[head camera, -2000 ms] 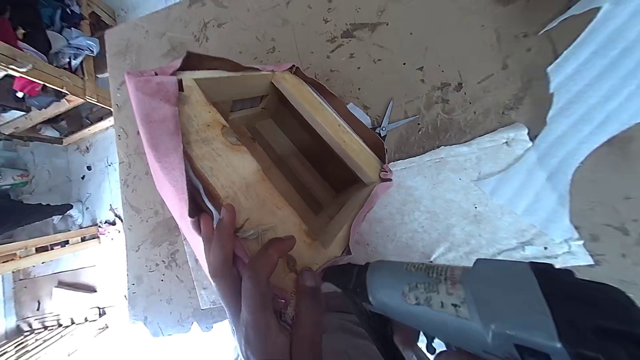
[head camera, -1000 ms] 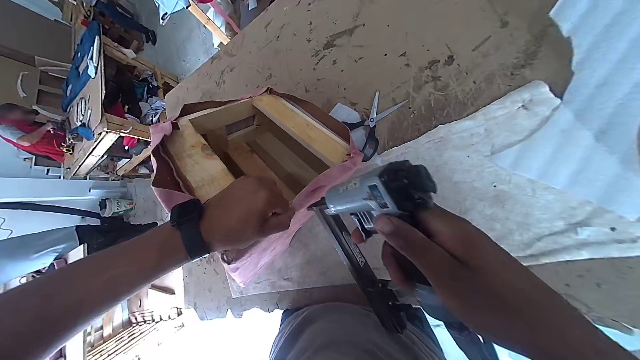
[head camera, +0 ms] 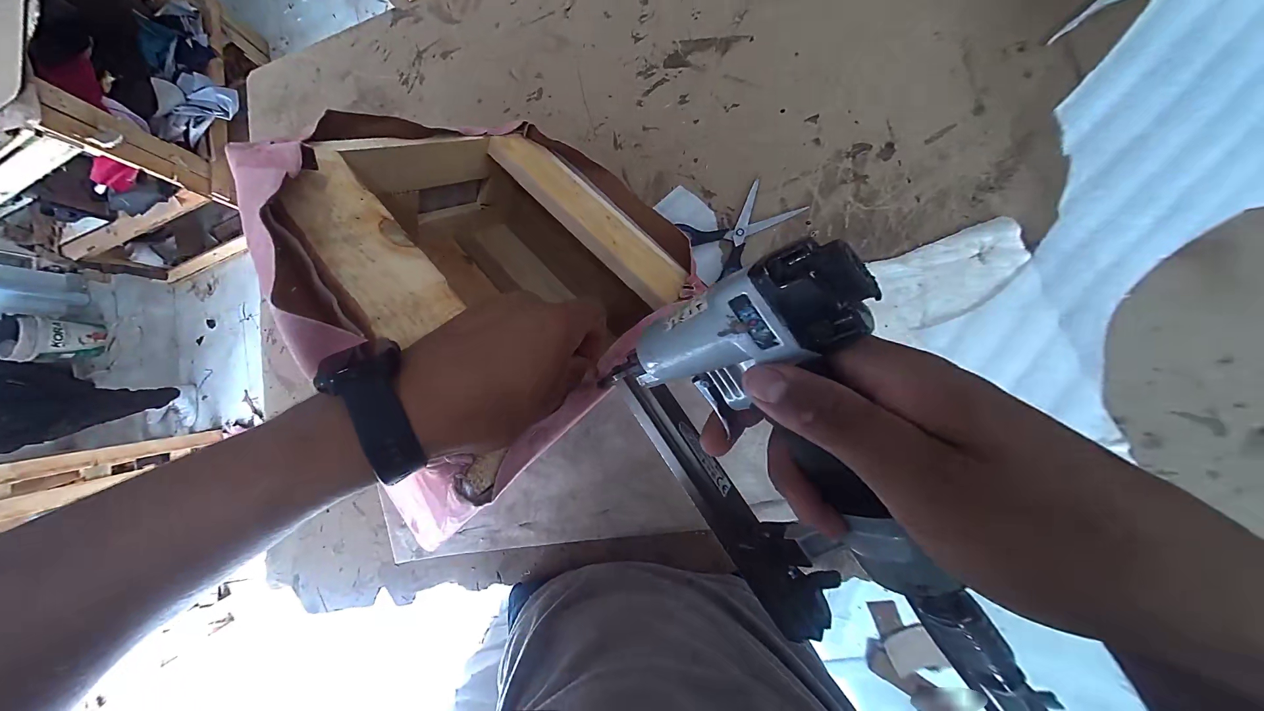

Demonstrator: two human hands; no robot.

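Observation:
A wooden box frame lies on the worktable with its hollow side up, wrapped around the outside in pink fabric with a brown reverse. My left hand, a black watch at its wrist, bears on the frame's near edge and grips the fabric there; its fingertips are partly hidden. In my right hand is a grey and black pneumatic staple gun, held by its handle. Its nose meets the pink fabric at the near edge, close beside my left fingers. The gun's long magazine points down toward my lap.
Scissors lie spread just beyond the frame, by a white scrap. White padding sheet covers the right side of the worktable. Wooden shelving with cloth stands at left, above a white bucket.
Two seconds ago my left fingers were spread on the frame's near left part; now that hand is closed at the near edge. The staple gun's nose remains near that edge, and the view has shifted.

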